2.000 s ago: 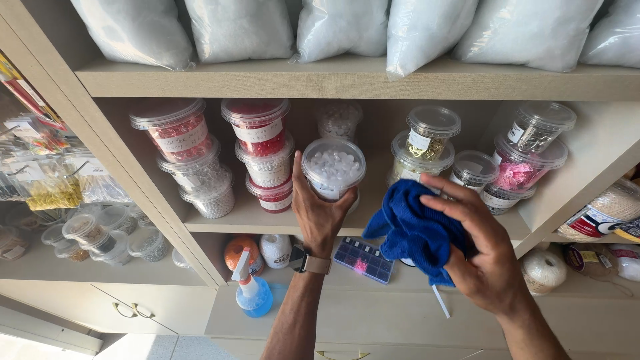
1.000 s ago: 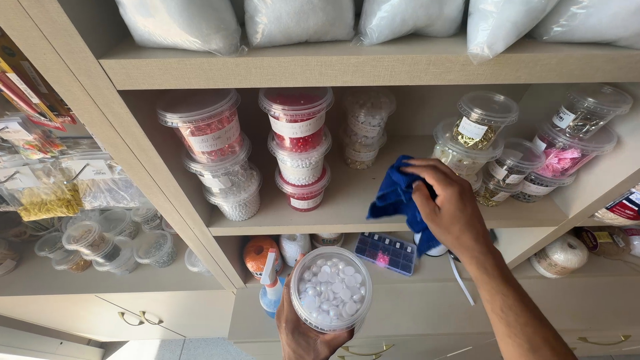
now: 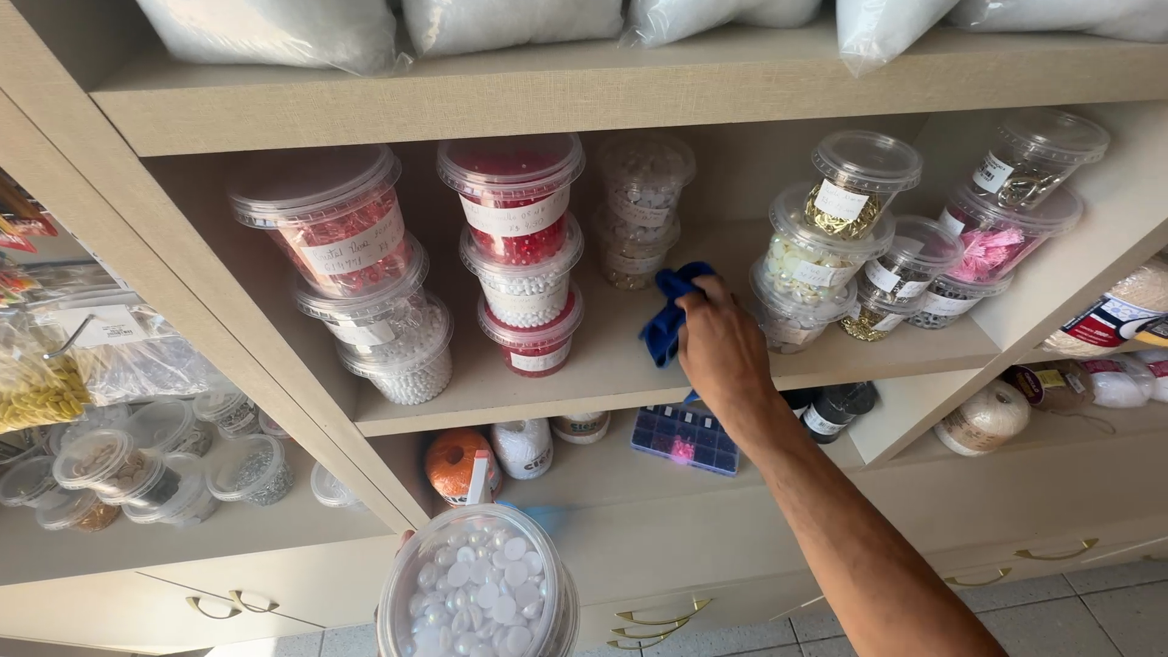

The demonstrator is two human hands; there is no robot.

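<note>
My left hand holds a clear lidded plastic tub of white pearl beads low at the bottom centre; most of the hand is hidden behind the tub. Out on the middle shelf, my right hand grips a bunched blue cloth against the shelf surface. Just behind the cloth stands a stack of tubs with pale beads. To its left is a stack of red and white bead tubs, and to its right a stack topped by a tub of gold pieces.
More bead tubs stand at the shelf's left, others at its right. Below are a compartment box, an orange yarn ball, white yarn and a spray bottle. Filled plastic bags line the shelf above.
My left hand has brought the bead tub down from in front of the shelf. My right hand has moved the blue cloth onto the shelf, beside the rear stack.
</note>
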